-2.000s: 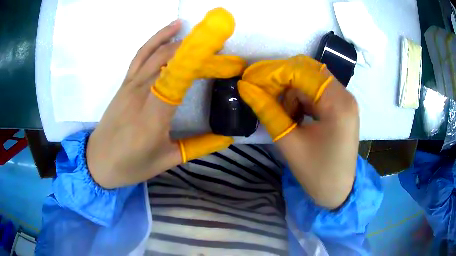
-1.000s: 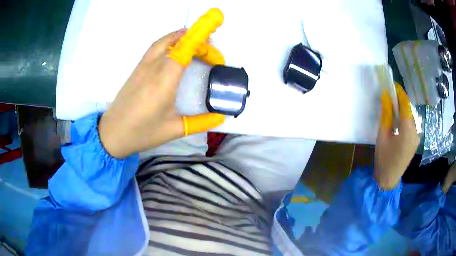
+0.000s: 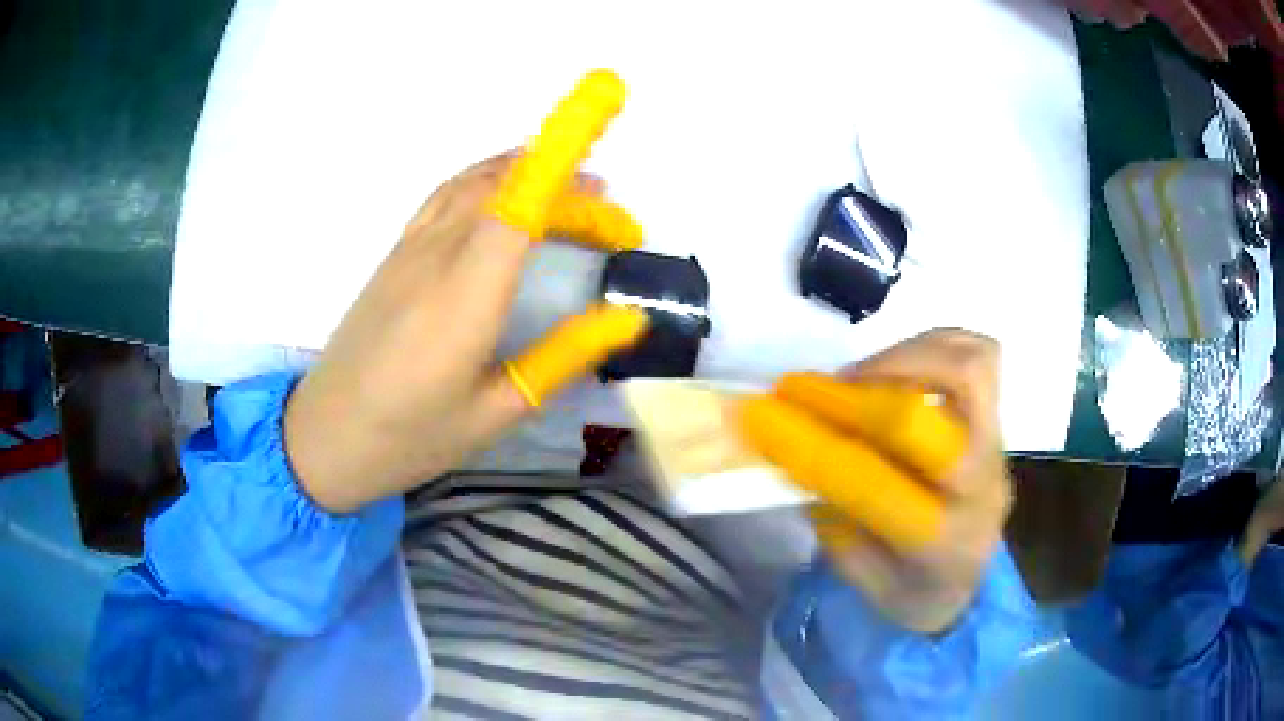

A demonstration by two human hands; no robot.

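Observation:
A black smartwatch body (image 3: 662,303) with light streaks on its glossy face lies near the front edge of the white mat. My left hand (image 3: 437,317), with yellow finger cots, is at its left side; the thumb overlaps the watch's face and other cotted fingers are at its upper left corner. My right hand (image 3: 901,479) grips a white block with a tan face (image 3: 697,444), slightly blurred, just below the watch at the mat's front edge. A second watch body (image 3: 853,251) lies on the mat to the right.
The white mat (image 3: 732,127) lies on a dark green bench (image 3: 99,183). At the right are whitish bottles with a yellow band (image 3: 1176,247) and silver tops, on crinkled clear plastic (image 3: 1222,409). A brown cardboard box (image 3: 1063,521) is below the edge. Part of another person's blue sleeve (image 3: 1162,606) shows lower right.
My right hand first let go of the watch and reached the block at the far right, then brought it left beside the watch. My left thumb has moved onto the watch face.

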